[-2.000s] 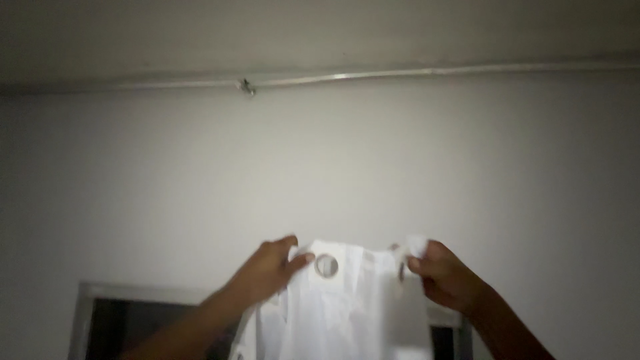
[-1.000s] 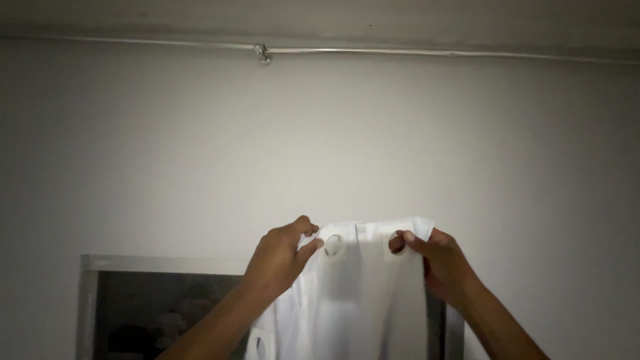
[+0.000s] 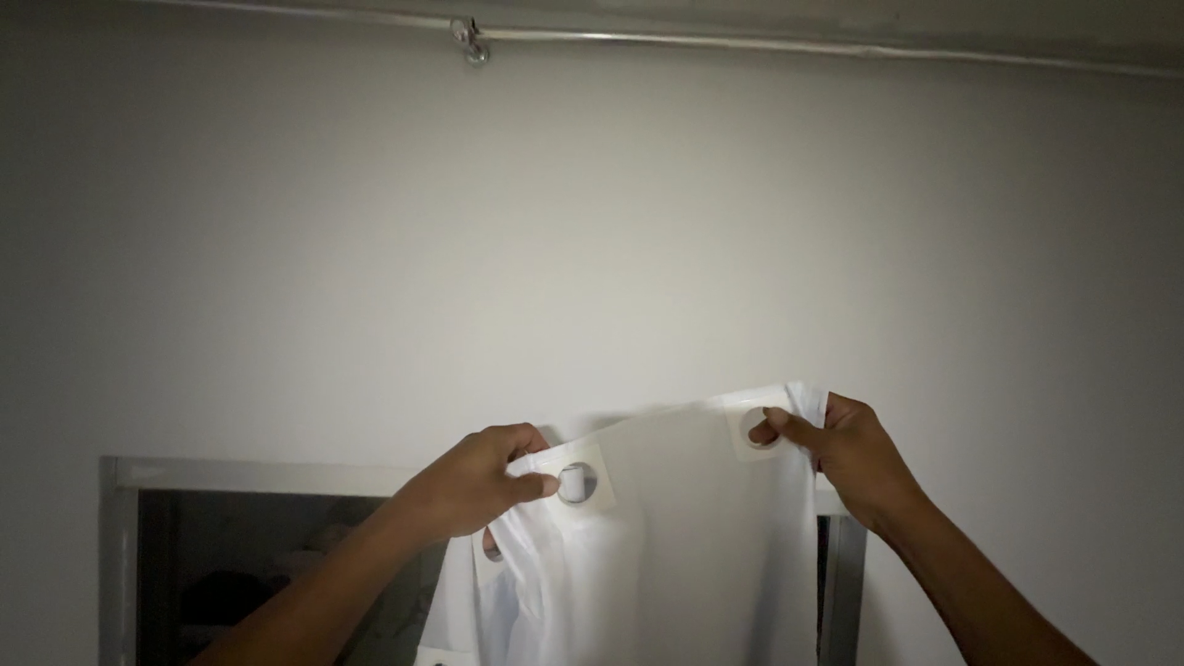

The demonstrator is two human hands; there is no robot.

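Observation:
A white eyelet curtain [image 3: 694, 536] hangs between my hands, its top edge slanting up to the right. My left hand [image 3: 486, 481] pinches that edge just beside one round eyelet [image 3: 578, 483]. Below this hand, folded cloth shows another eyelet [image 3: 493, 546]. At the upper right corner my right hand [image 3: 842, 444] grips the curtain, with its thumb in front and a fingertip showing through the eyelet [image 3: 760, 427] there.
A thin metal rod [image 3: 694, 40] runs along the top of the wall, with a shiny bracket or fitting [image 3: 470, 42] on it. Behind the curtain is a framed window or opening [image 3: 268, 474], dark inside.
My hands are farther apart, and the curtain's top edge between them is spread wider. Its right corner is now higher than the part at my left hand.

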